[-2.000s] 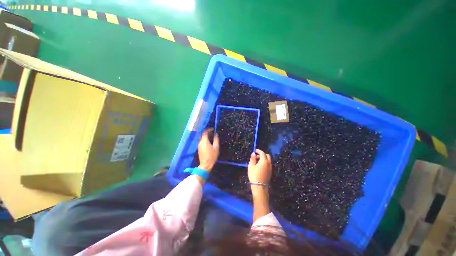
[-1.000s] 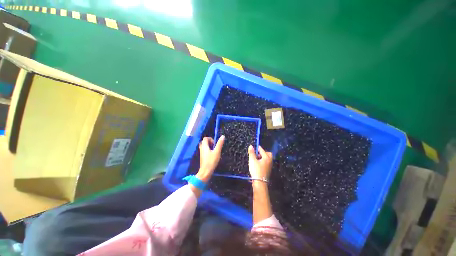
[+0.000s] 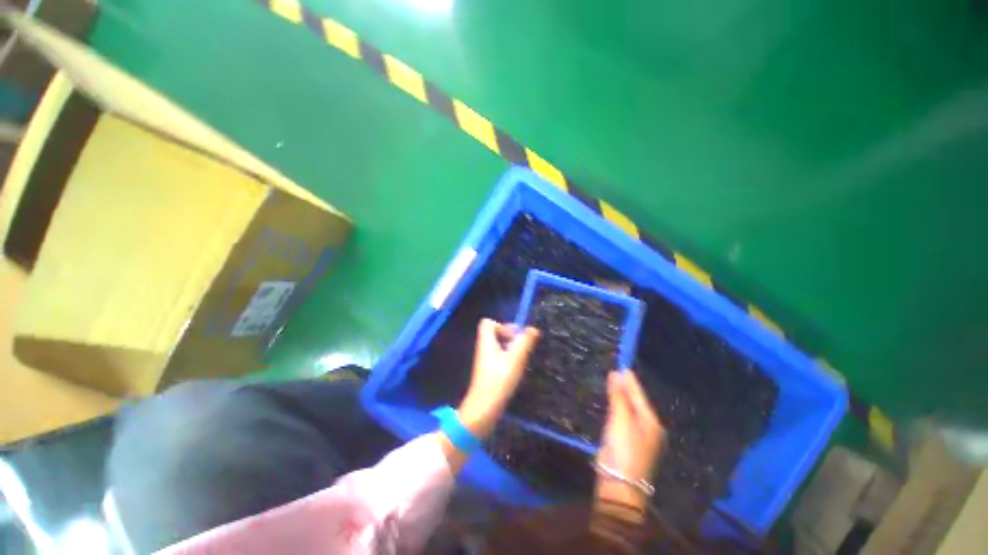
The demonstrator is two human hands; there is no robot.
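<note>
A small blue parts tray (image 3: 574,358) full of black components is held over the large blue tote (image 3: 693,298), which holds many more black components (image 3: 704,374). My left hand (image 3: 499,371), with a bright blue wrist band, grips the tray's left side. My right hand (image 3: 632,428), with a thin bracelet, grips its right side. The view is blurred by motion. The tray hides most of the small label box (image 3: 615,287) behind its far edge.
An open cardboard carton (image 3: 152,239) stands on the green floor at the left. Yellow-black floor tape (image 3: 477,128) runs diagonally beyond the tote. Brown pieces, perhaps a pallet or carton, lie at the lower right (image 3: 850,493). My knee (image 3: 233,461) is at the lower left.
The tray, with both hands on it, has moved to the right and looks larger, raised off the pile. It now covers most of the label box. The whole view has also turned.
</note>
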